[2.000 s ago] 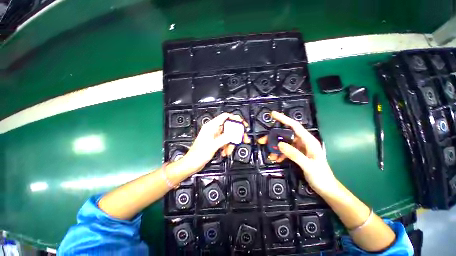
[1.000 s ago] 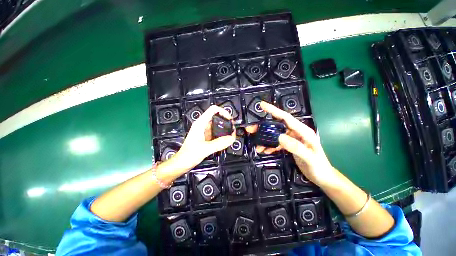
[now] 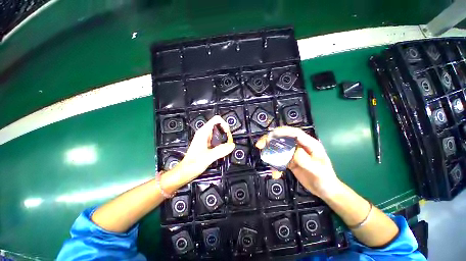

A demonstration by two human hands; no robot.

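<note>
My left hand (image 3: pixel 200 157) holds a dark watch head (image 3: pixel 218 136) between thumb and fingers, seen mostly edge-on, above the middle of the tray. My right hand (image 3: pixel 309 162) holds another watch head (image 3: pixel 279 152) with its glossy screen facing up and reflecting white light. The black blister tray (image 3: pixel 225 51) lies under both hands. Most of its pockets hold watch heads with the ringed back up, such as one near the front (image 3: pixel 180 206). The top row and two left pockets of the second row are empty. My hands hide some middle pockets.
Two watch heads lie on the green bench right of the tray, one flat (image 3: pixel 324 80) and one glossy (image 3: pixel 352 89). A black pen-like tool (image 3: pixel 375 127) lies beside them. Stacked trays of watches (image 3: pixel 409 127) stand at the far right. A white strip (image 3: pixel 99 94) crosses behind the tray.
The left watch head showed a white face, then a dark face, and is now turned edge-on. The right one has tilted and now reflects white. Both hands stay over the tray.
</note>
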